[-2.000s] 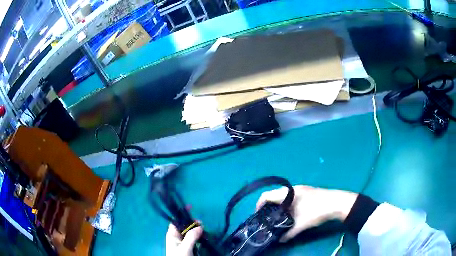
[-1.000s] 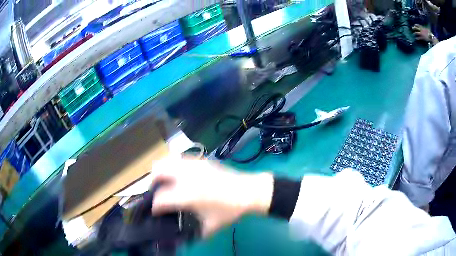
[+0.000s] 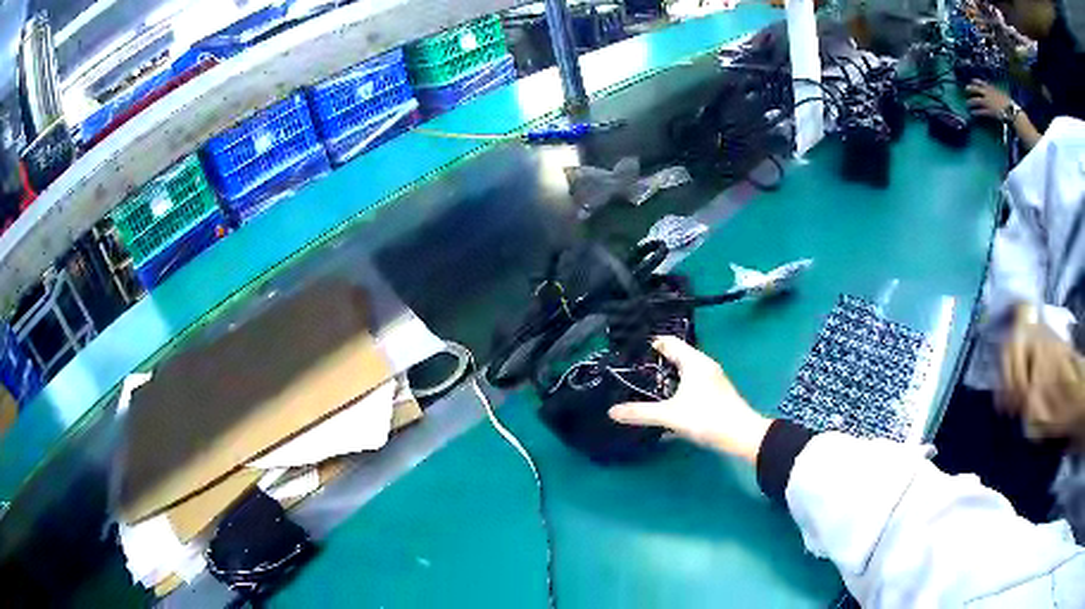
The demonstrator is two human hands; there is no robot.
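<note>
My right hand (image 3: 702, 399) has its thumb and fingers on a black housing (image 3: 604, 416) with thin pale wires, at the mat's back edge. Its black cord (image 3: 565, 321) lies bunched behind it, overlapping another black unit and cord; where one ends and the other begins is hard to tell. Whether the housing fully rests on the mat is unclear. My left hand is out of the picture. Another black unit (image 3: 256, 541) lies at the lower left by the cardboard sheets.
Cardboard sheets (image 3: 256, 399), a tape roll (image 3: 440, 369) and a pale cord (image 3: 512, 440) lie left of the housing. A speckled parts sheet (image 3: 859, 369) lies right. Another person's sleeve (image 3: 1033, 250) and hands are at the right. Crates (image 3: 264, 149) stand beyond the conveyor.
The view has swung right. My right hand has carried the housing and cord rightward past the cardboard to beside the other unit. My left hand has left the picture.
</note>
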